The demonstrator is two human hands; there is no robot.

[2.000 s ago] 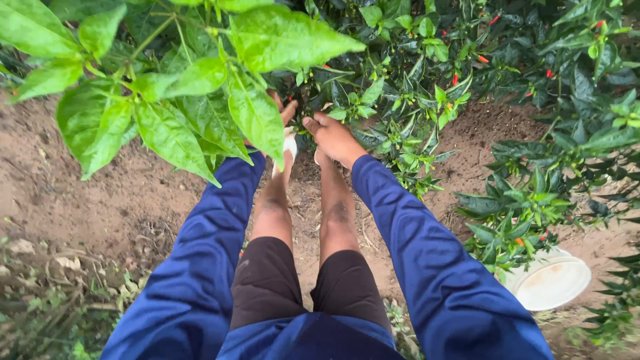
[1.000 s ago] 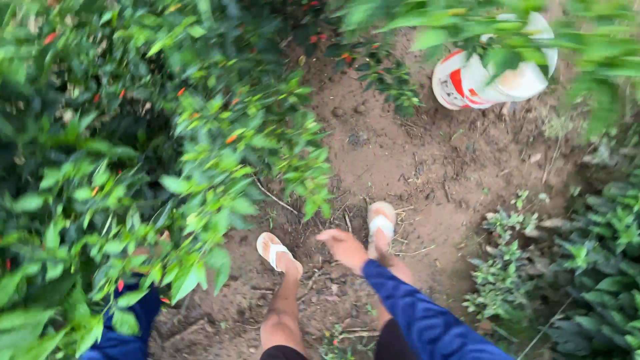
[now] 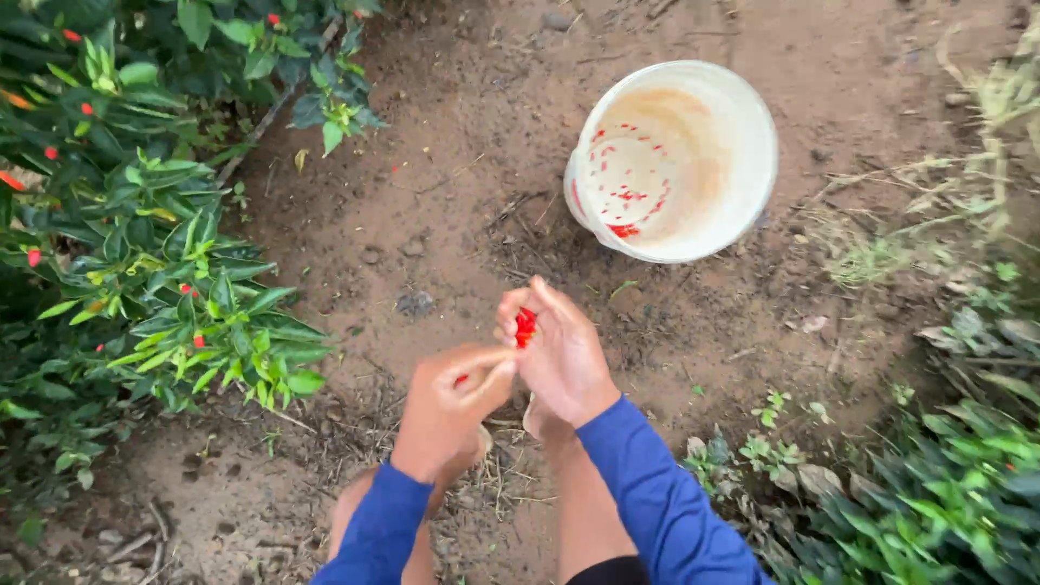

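Observation:
Small red chili peppers (image 3: pixel 526 327) lie in the curled fingers of my right hand (image 3: pixel 561 353), its palm turned up. Touching it from the left is my left hand (image 3: pixel 459 394), with a bit of red chili showing between its thumb and fingers. Beyond both hands, up and to the right, a white plastic bucket (image 3: pixel 731 162) stands on the soil. Scattered red chilies (image 3: pixel 624 231) lie on its bottom, with a small cluster near the lower side.
Chili plants (image 3: pixel 195 309) with red fruit crowd the left side. Low green plants (image 3: pixel 934 504) grow at the lower right, and dry grass (image 3: pixel 995 122) lies at the right edge. Brown soil (image 3: pixel 422 227) runs between them. My feet are partly hidden below my hands.
The view has shifted greatly. My hands, apart one second ago with the left among leaves, now meet in front of me. The bucket's inside and the chilies in my right hand now show.

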